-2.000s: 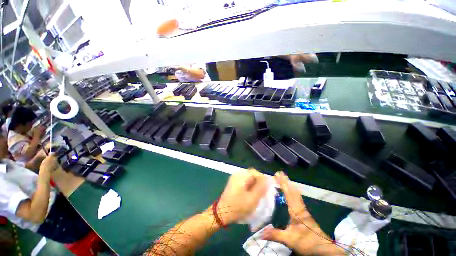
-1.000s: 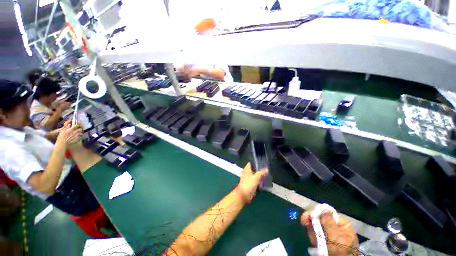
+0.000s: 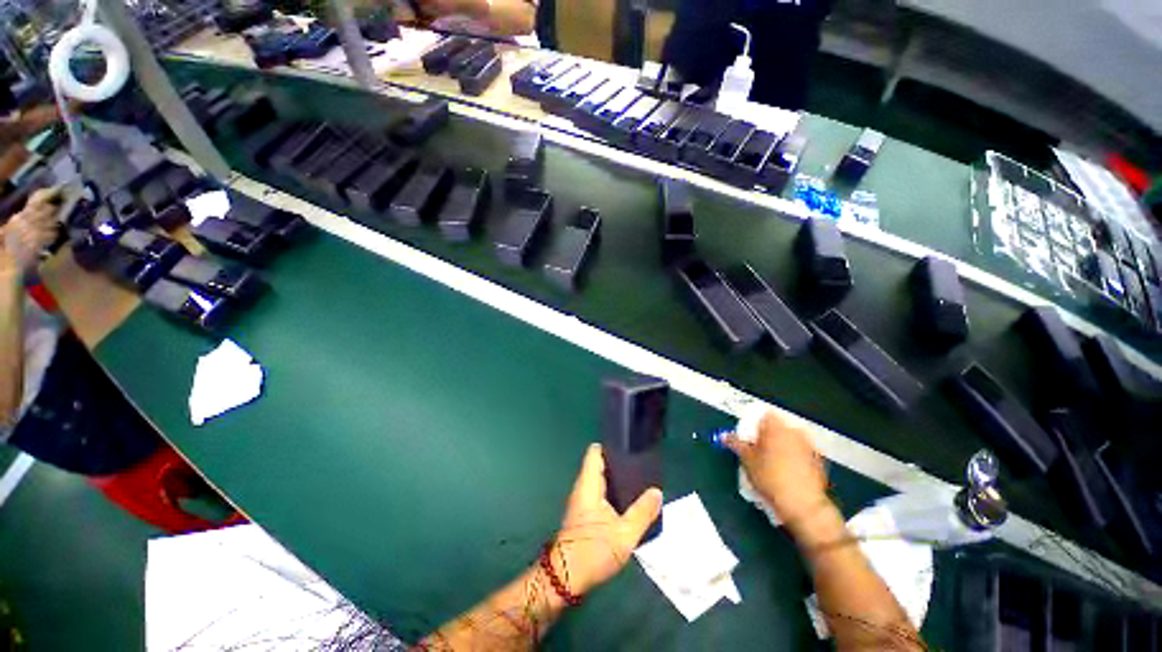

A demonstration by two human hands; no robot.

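Observation:
My left hand (image 3: 596, 525) holds a dark oblong housing (image 3: 636, 465) upright over the green bench, fingers and thumb around its lower part. A glossy dark window shows at its top end. My right hand (image 3: 788, 474) holds a bunched white wiping cloth (image 3: 749, 448) at the bench's belt-side edge. Its fingertips are at a small blue film scrap (image 3: 723, 437); whether they grip it is unclear. White spare wipes (image 3: 689, 560) lie on the bench between my hands.
Many dark housings (image 3: 867, 357) lie on the belt beyond the pale edging. A metal-topped bottle (image 3: 981, 497) and white cloth (image 3: 900, 548) are at right, near a black tray (image 3: 1032, 611). A paper sheet (image 3: 236, 592) lies lower left. A person's hand (image 3: 28, 229) is at far left.
My left hand has drawn the housing back from the belt edge to over the bench. My right hand has moved with the cloth to the blue scrap. The view has shifted downward.

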